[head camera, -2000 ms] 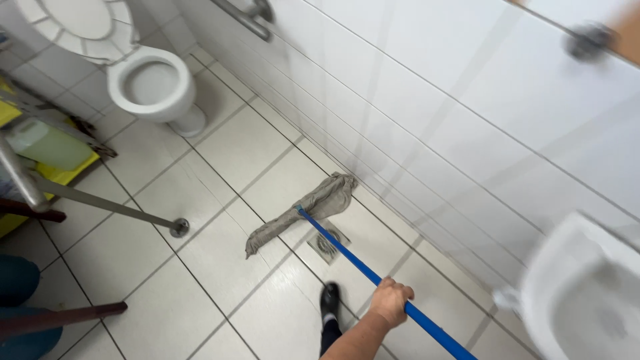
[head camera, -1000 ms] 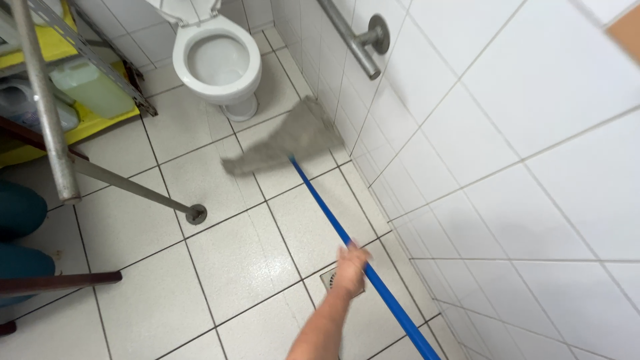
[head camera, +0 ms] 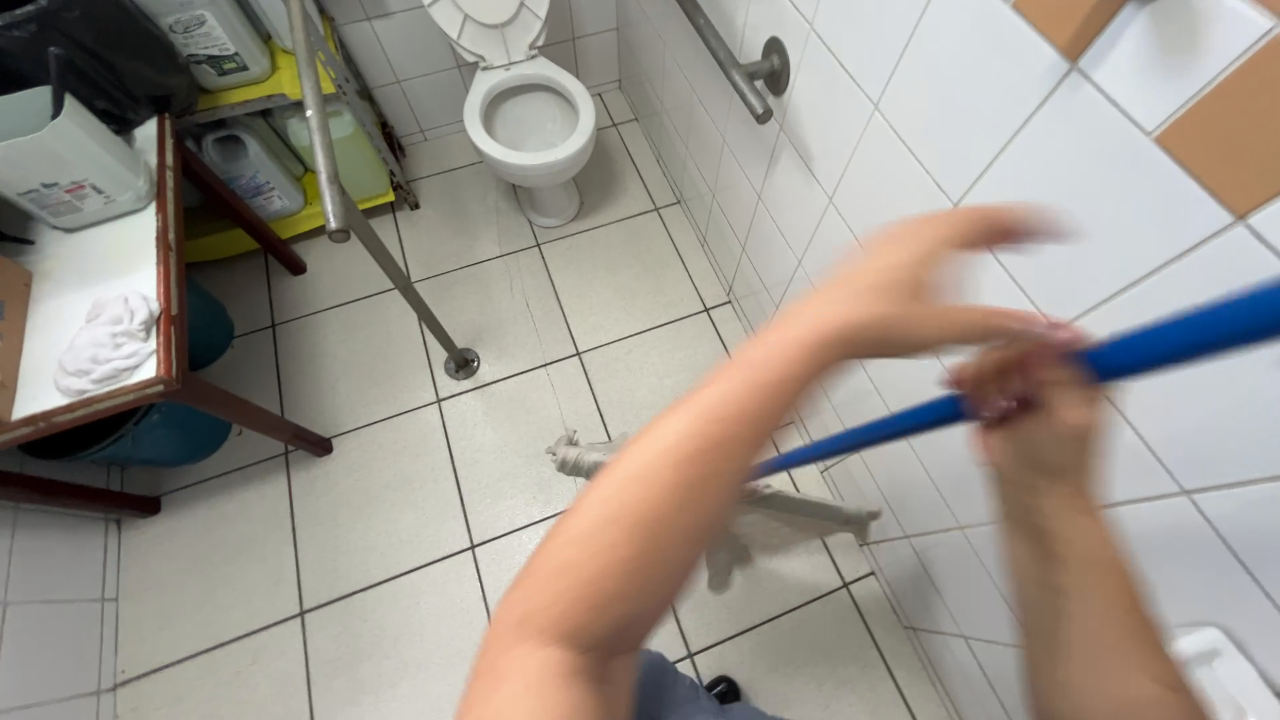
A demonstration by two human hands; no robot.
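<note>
My right hand (head camera: pixel 1035 400) is closed around the blue pole (head camera: pixel 880 430) at the right of the view. Just above it, my left hand (head camera: pixel 940 270) is blurred, its fingers spread and its thumb side close to the pole; nothing shows inside it. The pole slants down to a grey floor cloth (head camera: pixel 810 515) draped over the head of the tool on the tiled floor, near the right wall. My left forearm hides the middle of the cloth.
A toilet (head camera: pixel 535 120) stands at the back, with a metal grab bar (head camera: pixel 725 60) on the right wall. A metal support rail (head camera: pixel 400 270) meets the floor left of centre. At left are a wooden-framed table (head camera: pixel 170 300) with a white cloth (head camera: pixel 110 345), and a yellow shelf (head camera: pixel 250 95) with jugs. A white basin (head camera: pixel 1225 670) is at lower right.
The cloth-covered head has moved back from near the toilet toward me. The left hand has come up near the pole's upper part, and both hands now show where one did before.
</note>
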